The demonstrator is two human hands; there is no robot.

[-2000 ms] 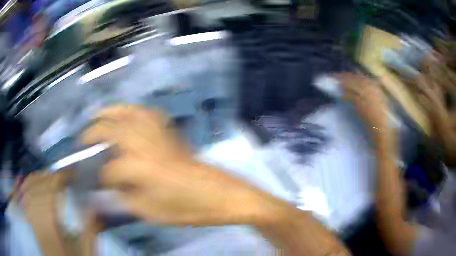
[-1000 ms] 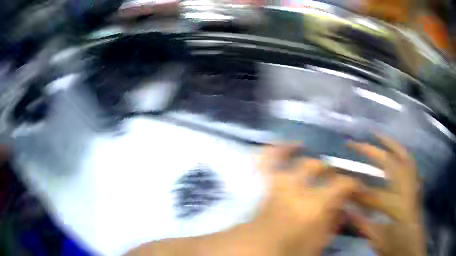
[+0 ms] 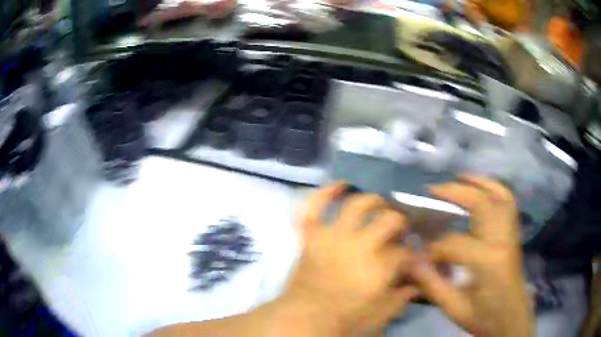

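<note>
An open pale blue-grey carton stands right of centre, with a bright white edge and a dark inside. My left hand is bent over its near left side. My right hand is at its right side, with fingers curved and partly spread. The fingertips of both hands nearly meet over the carton's mouth. A small whitish piece shows beside the right fingers. Blur and the fingers hide what either hand grips. A loose pile of small black fittings lies on the white table.
Black cups stand in columns behind the table, with more black parts to their left. Other open cartons with whitish bags stand behind my hands. A dark rail crosses farther back. Grey sheeting lies at the left.
The view has swung since the oldest frame and steadied since the middle one. In the picture, my hands and the black pile sit slightly farther left than one second ago; my fingertips are closer together.
</note>
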